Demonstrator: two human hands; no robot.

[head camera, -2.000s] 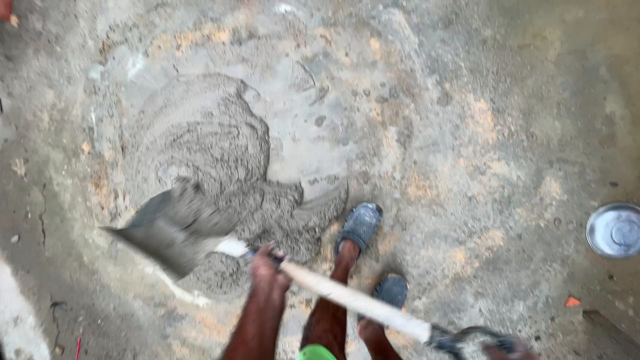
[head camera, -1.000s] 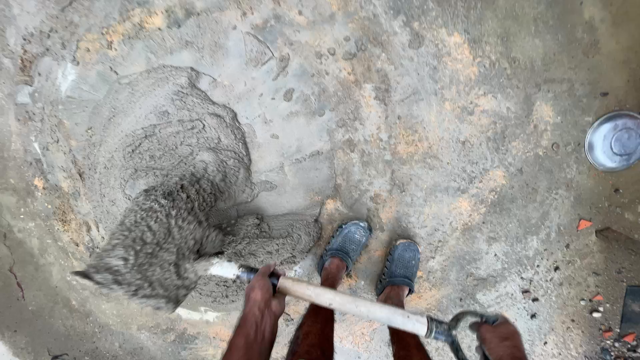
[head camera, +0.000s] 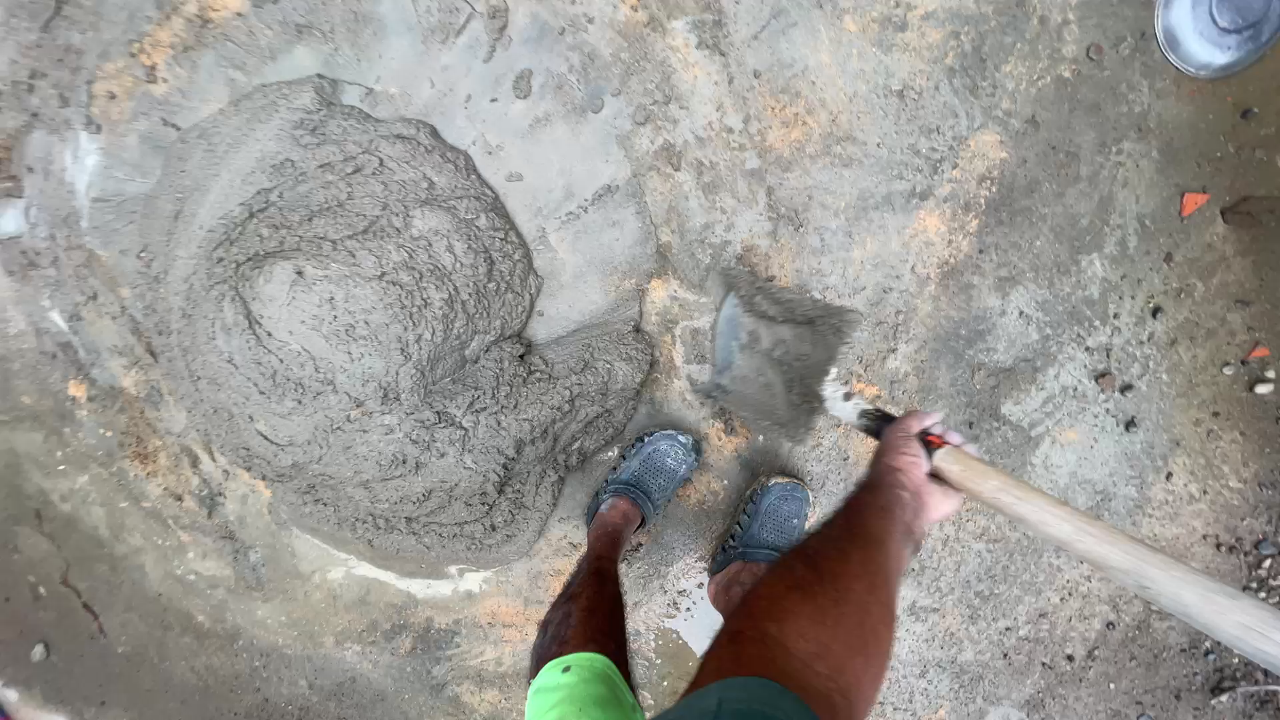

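My left hand is closed around the lower end of a shovel's wooden shaft, close to the socket. The shovel blade, coated with wet grey mortar and slightly blurred, is held to the right of a broad, swirled heap of wet mortar, apart from it. The shaft runs out of view at the lower right edge, and its D-shaped grip is hidden there. My right hand is outside the frame.
My feet, in grey perforated clogs, stand just below the heap's right lobe on a stained concrete floor. A round metal pan lies at the top right. Orange fragments and small pebbles are scattered along the right side.
The shovel blade has swung from the left side of the mortar heap to its right, and my left hand has moved right with it. The right hand and the shovel's grip have left the view.
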